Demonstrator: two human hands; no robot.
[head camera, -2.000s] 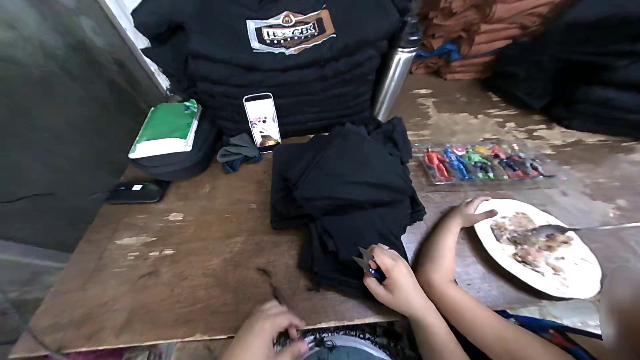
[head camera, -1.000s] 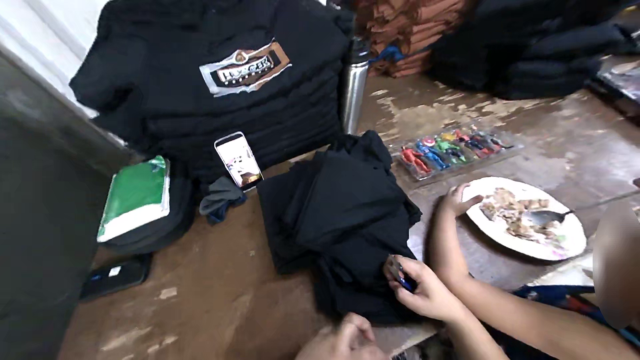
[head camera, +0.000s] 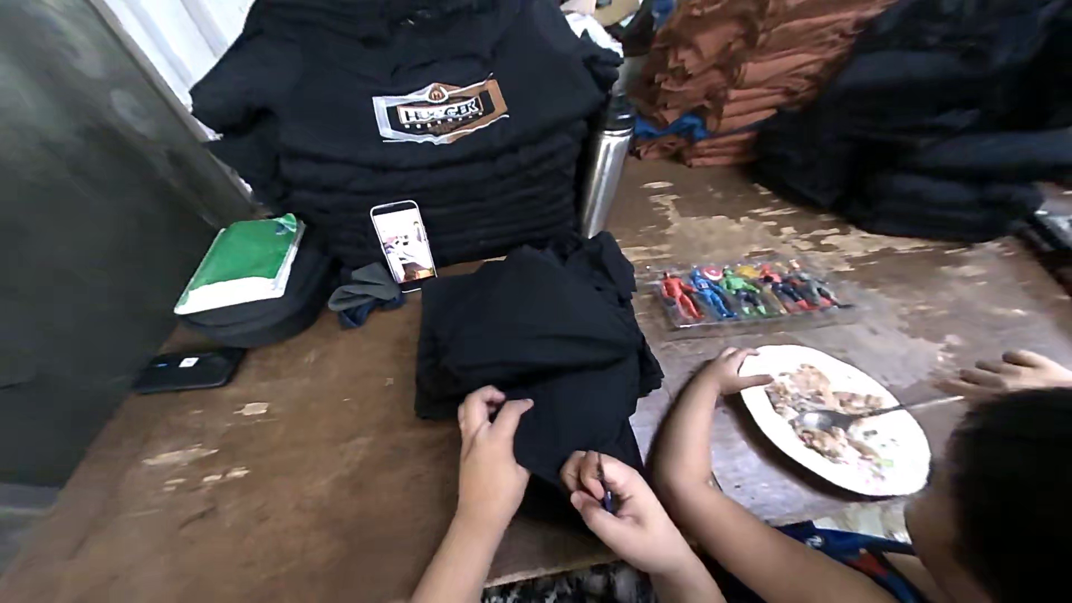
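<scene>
Folded black cloth garments (head camera: 544, 335) lie in a loose pile on the wooden table in front of me. My left hand (head camera: 492, 435) rests at the pile's near left side, thumb and fingers pinching or touching the fabric; which of the two is not certain. At the near edge, my right hand (head camera: 610, 507) is closed around a small dark tool with a blue part (head camera: 607, 494), probably thread snips, mostly hidden by the fingers. That hand's fingertips also touch the black cloth. Behind the pile, a phone (head camera: 404, 243) leans against stacked black T-shirts (head camera: 435, 184) with a printed chest logo.
On the right, another person's hand (head camera: 733, 371) holds a white plate (head camera: 909, 469) of food with a spoon (head camera: 825, 419). Beyond it lies a plastic pack of action figures (head camera: 745, 293). A metal bottle (head camera: 605, 172), black case (head camera: 251, 322), dark device (head camera: 188, 370) and brown garments (head camera: 754, 59) stand around.
My left hand has moved from the table's near edge up onto the black cloth. The other person's second hand now shows beside the plate, and their head has come farther into view.
</scene>
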